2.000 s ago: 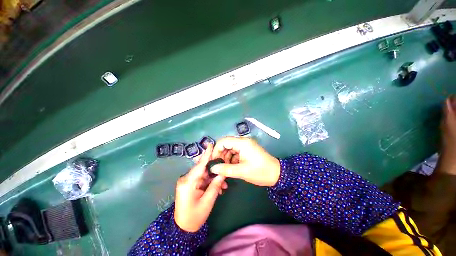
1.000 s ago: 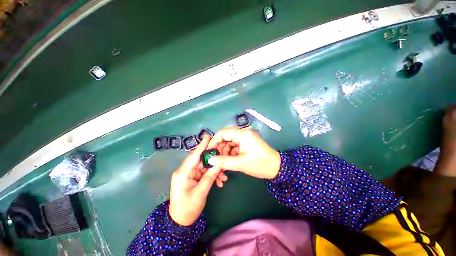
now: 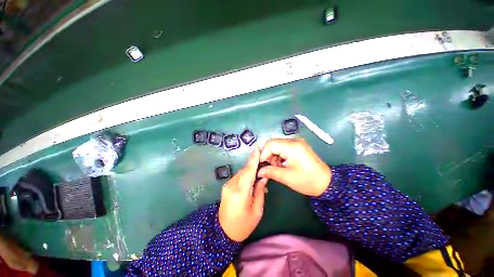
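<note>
My left hand (image 3: pixel 244 203) and my right hand (image 3: pixel 297 165) meet at the fingertips around a small dark unit (image 3: pixel 263 169). Fingers hide nearly all of it; only a dark sliver shows. A black square housing (image 3: pixel 223 172) lies on the bench just left of my left hand. A short row of black housings (image 3: pixel 231 142) lies beyond my hands, the rightmost one (image 3: pixel 248 137) turned at an angle. One more housing (image 3: pixel 290 126) lies apart to the right, beside a flat white pointed stick (image 3: pixel 314 129).
A white rail (image 3: pixel 216 89) separates the bench from the green belt (image 3: pixel 227 38), which bears two units with pale centres (image 3: pixel 134 53) (image 3: pixel 330 15). Clear film (image 3: pixel 371 134) lies right; a plastic bundle (image 3: pixel 98 156) and grey textured pad (image 3: pixel 79 199) lie left. Small metallic parts (image 3: pixel 469 64) lie far right.
The view has shifted, so the bench things appear further right. The green face seen in my fingers is now hidden. The housing beside my left hand now shows.
</note>
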